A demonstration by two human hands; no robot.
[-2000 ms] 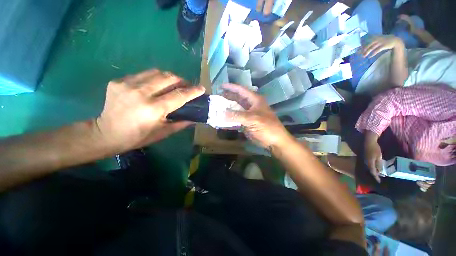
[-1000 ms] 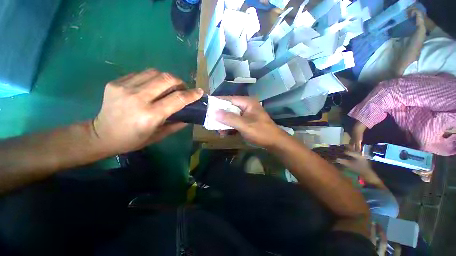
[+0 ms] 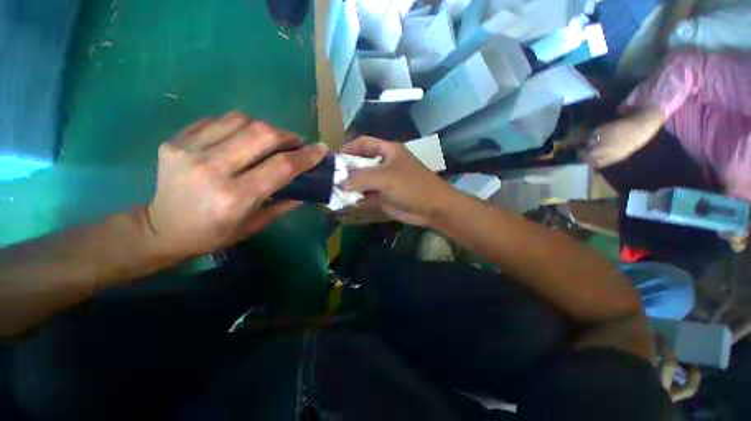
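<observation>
My left hand (image 3: 218,185) is wrapped around a glossy black cylinder (image 3: 309,182) above my lap. My right hand (image 3: 395,181) holds a crumpled white wiping cloth (image 3: 342,182) against the cylinder's right end. The cloth covers that end, so its opening is hidden. My left fingers hide much of the cylinder's body.
Open white cartons (image 3: 461,90) stand in a cluster on a brown cardboard surface (image 3: 328,107) at the upper middle. A blue wrapped stack (image 3: 33,82) is at the far left on the green floor. A person in a pink checked shirt (image 3: 708,115) sits at right near a printed carton (image 3: 688,209).
The view has shifted, so the cartons look larger and nearer. My right fingers have curled around the cloth, which looks more bunched. The person at right has moved a hand towards the cartons.
</observation>
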